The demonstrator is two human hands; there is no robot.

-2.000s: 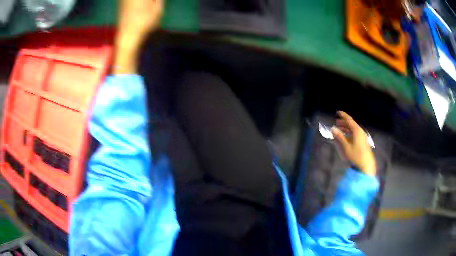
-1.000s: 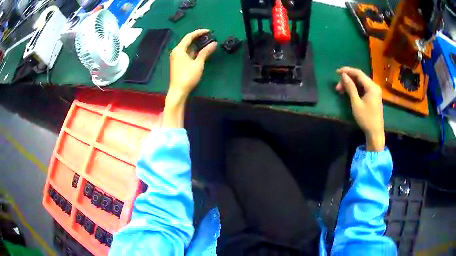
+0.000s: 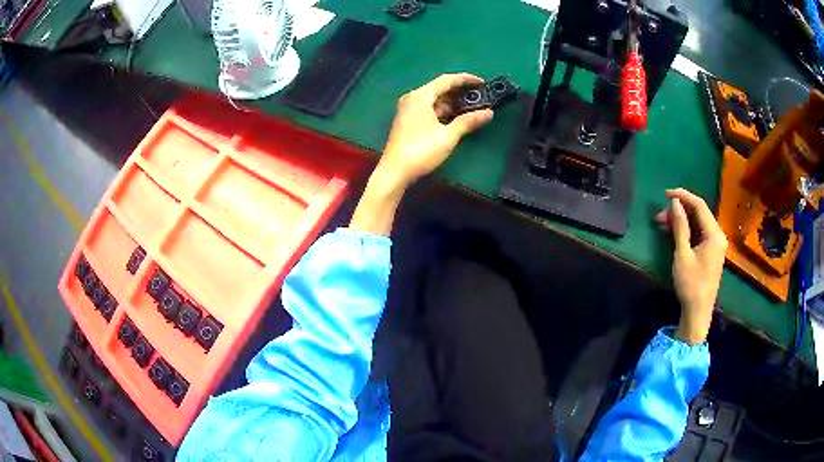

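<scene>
My left hand (image 3: 423, 135) is over the mat left of the black toggle press fixture (image 3: 565, 198), with a black camera module (image 3: 472, 97) between thumb and fingers. A second black module (image 3: 500, 87) is right beside it; whether it is held or lies on the mat cannot be told. The fixture's red handle (image 3: 634, 92) hangs down at its upper right. The low nest (image 3: 580, 168) shows no clearly seated module. My right hand (image 3: 696, 248) is at the bench edge right of the fixture, fingers loosely curled, with nothing visible in it.
A salmon-red tray (image 3: 203, 203) at the left holds several black modules in its lower pockets. A white fan (image 3: 253, 45), a flat black rectangle (image 3: 339, 68) and small black pieces (image 3: 405, 9) are on the green mat. An orange fixture (image 3: 754, 244) stands right. Dark trays are low at both sides.
The view has swung, moving the fixture right and nearer the picture's edge. My left hand, still holding a module, has come closer to the fixture, beside the second module. My right hand remains empty.
</scene>
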